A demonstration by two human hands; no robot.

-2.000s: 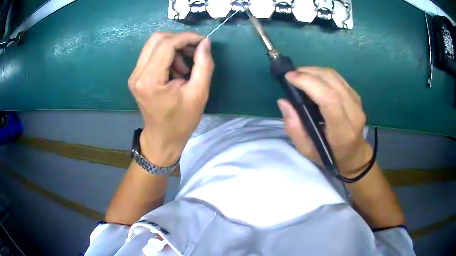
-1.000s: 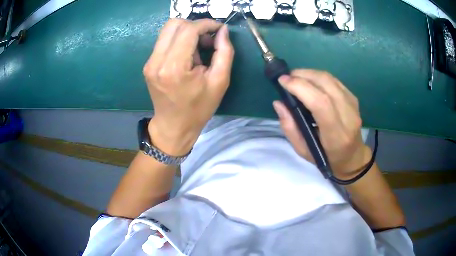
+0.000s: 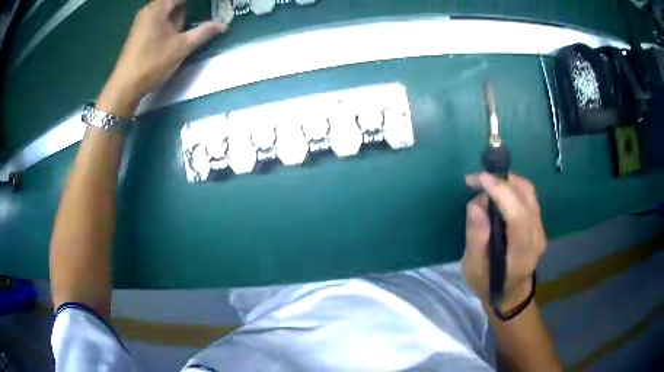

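The board panel [image 3: 295, 131] lies slightly tilted on the green mat, with pale rounded units and dark gaps along its near edge. My right hand [image 3: 510, 232] holds the soldering iron [image 3: 497, 218] by its black handle, right of the panel, with the tip pointing away from me and off the panel. My left hand [image 3: 156, 51] is at the top left beyond the white rail, thumb and fingers apart, fingertips near the picture's top edge. Its thumb is at the left end of a second panel [image 3: 224, 11], touching or very close. No solder wire is visible.
The white rail [image 3: 349, 49] crosses the green mat beyond the panel. The tweezers [image 3: 551, 109] lie at the right, beside the black stand [image 3: 586, 91] with its glittering patch. A yellowish-olive square [image 3: 626, 150] is near it. A blue object [image 3: 16, 294] is at the lower left.
The view has shifted, showing the whole panel. My left hand has left the panel and reached beyond the rail. The iron has moved off the panel to the right.
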